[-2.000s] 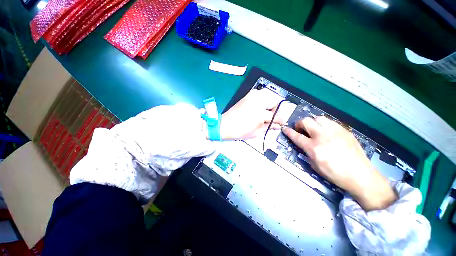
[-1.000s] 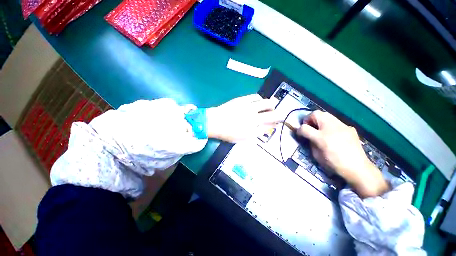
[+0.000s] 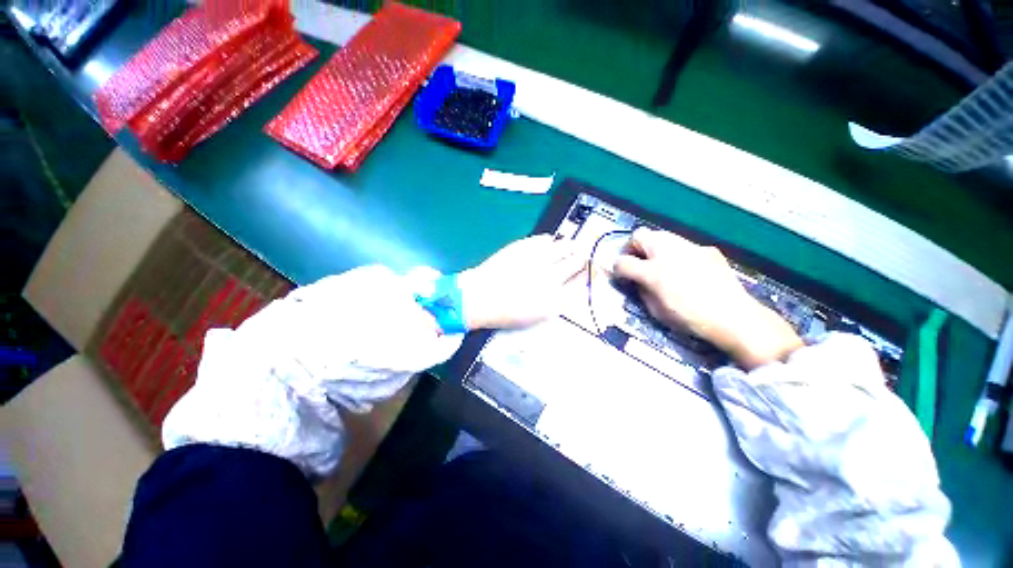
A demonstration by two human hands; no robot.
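Note:
An open laptop base (image 3: 622, 444) with a silver-white panel and dark edges lies on a dark mat. The motherboard (image 3: 655, 331) runs along its far half, partly under my right hand. A thin black cable (image 3: 592, 291) curves between my hands. My left hand (image 3: 528, 283), with a light blue band at the wrist, reaches over the far left part of the base; its fingertips are too blurred to tell a hold. My right hand (image 3: 678, 283) is bent over the board by the cable's far end, fingertips together; what they pinch is hidden.
Red bubble bags (image 3: 367, 83) and a blue tray (image 3: 458, 131) of tiny black screws are at the far left. A white strip (image 3: 517, 181) lies beyond the base. An open carton (image 3: 94, 239) is at left. A green tool (image 3: 929, 372) and a white-bodied pen (image 3: 992, 388) lie at right.
My right hand has moved towards the cable's far end. The small green board seen earlier near the left corner no longer shows. The view has shifted.

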